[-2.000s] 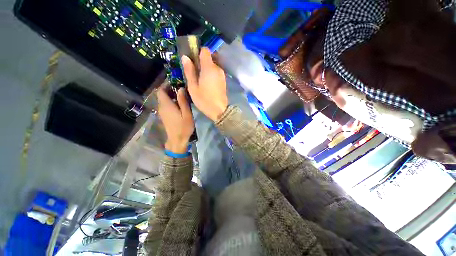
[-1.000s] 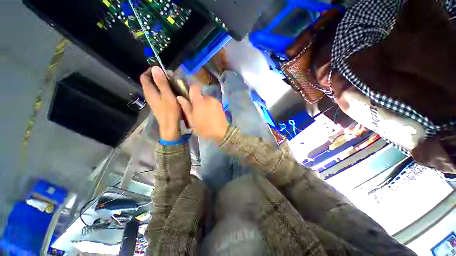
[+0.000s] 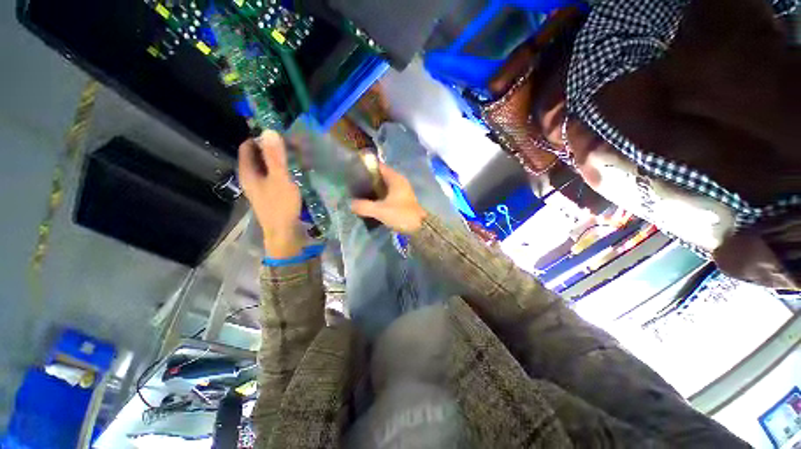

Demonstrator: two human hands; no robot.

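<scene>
A long green circuit board (image 3: 250,74) runs from the black tray down past my left hand, blurred, with its speckled green side showing. My left hand (image 3: 274,197), with a blue wrist band, holds it near the middle of its length. My right hand (image 3: 393,203) is to the right, apart from my left hand, and holds a dark flat block (image 3: 347,167) with a tan end; blur hides its exact shape. Behind, the black tray (image 3: 132,79) holds boards with yellow, blue and silvery parts (image 3: 281,31).
A dark grey sheet or tray (image 3: 391,31) is at the top, with a blue support (image 3: 356,92) below it. A black box (image 3: 145,202) stands at left. A person in a brown garment (image 3: 694,114) is close at right. A bench with cables (image 3: 189,377) is at lower left.
The board has turned from component side to edge-on, and now shows its speckled green side. My right hand and the block have moved right, away from my left hand.
</scene>
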